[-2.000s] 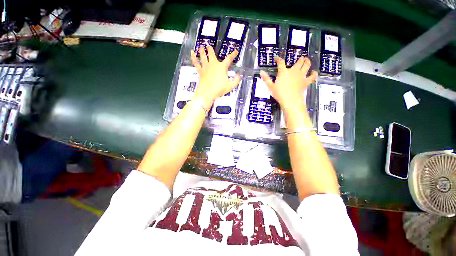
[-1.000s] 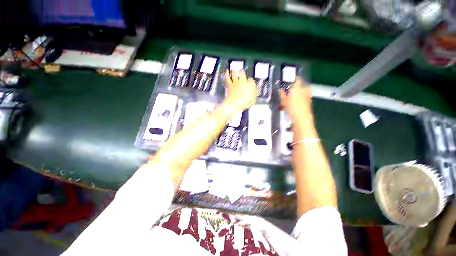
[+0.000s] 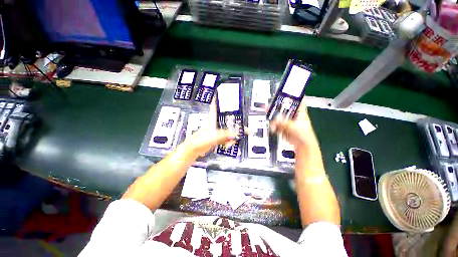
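Observation:
My left hand (image 3: 215, 136) holds a keypad phone (image 3: 230, 99), screen side up, raised over the middle of the clear blister tray (image 3: 146, 149). My right hand (image 3: 294, 128) holds another keypad phone (image 3: 296, 80), tilted, above the tray's right end. In the tray, two keypad phones (image 3: 186, 85) lie face up at the back left. White phone backs (image 3: 164, 128) with dark ovals lie in the front row, and a white one (image 3: 260, 94) lies in the back row. Another keypad phone (image 3: 228, 149) shows partly below my left hand.
White slips (image 3: 195, 184) lie at the bench's near edge. Right of the tray are a smartphone (image 3: 362, 173), small white bits (image 3: 340, 157), a paper scrap (image 3: 366, 126), a fan (image 3: 414, 200) and another tray (image 3: 442, 138). A grey post (image 3: 369, 70) and stacked trays (image 3: 236, 14) stand behind; a monitor (image 3: 85, 22) is upper left.
My hands have lifted two keypad phones from the back row and hold them over the tray. A white piece now shows in the back row's fourth pocket, where a phone lay face up.

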